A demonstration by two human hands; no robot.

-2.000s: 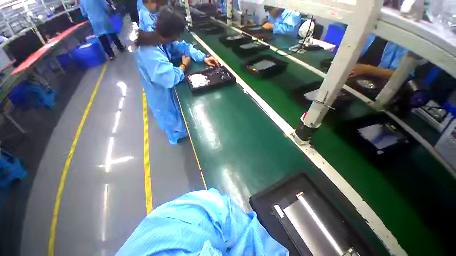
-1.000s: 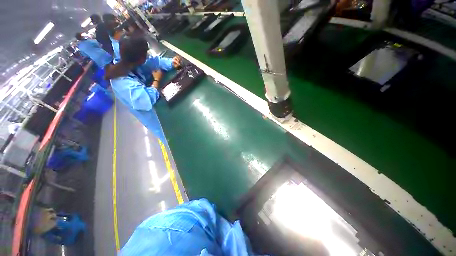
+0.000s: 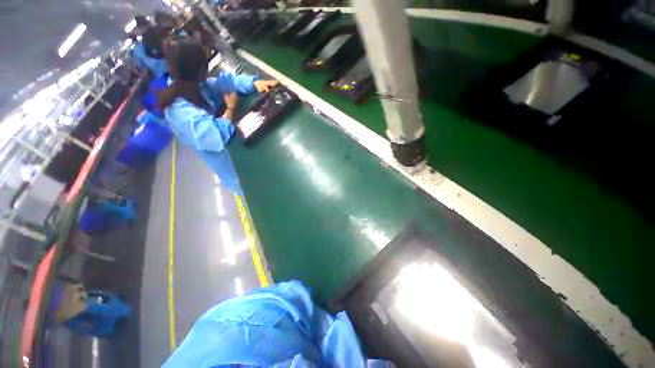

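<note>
A flat device [image 3: 409, 332], washed out by glare, lies in a black tray [image 3: 366, 277] at the bottom right of the head view. The picture's lower edge cuts off both. A light blue sleeve [image 3: 251, 327], seemingly on my left arm, fills the bottom centre and reaches to the tray's left side. Neither of my hands shows; the sleeve's end is cut off or hidden at the lower edge.
A worn white rail [image 3: 495, 223] with a white post [image 3: 393, 79] runs right of the tray. Beyond it, a green conveyor lane carries black trays [image 3: 553, 86]. A worker in blue [image 3: 197, 118] handles another tray [image 3: 267, 115] ahead. Blue stools stand left.
The view has swung and tilted, so the floor and left-hand line show more. On the lane, another tray has come into view beside the post. The worker ahead has moved a hand over their tray.
</note>
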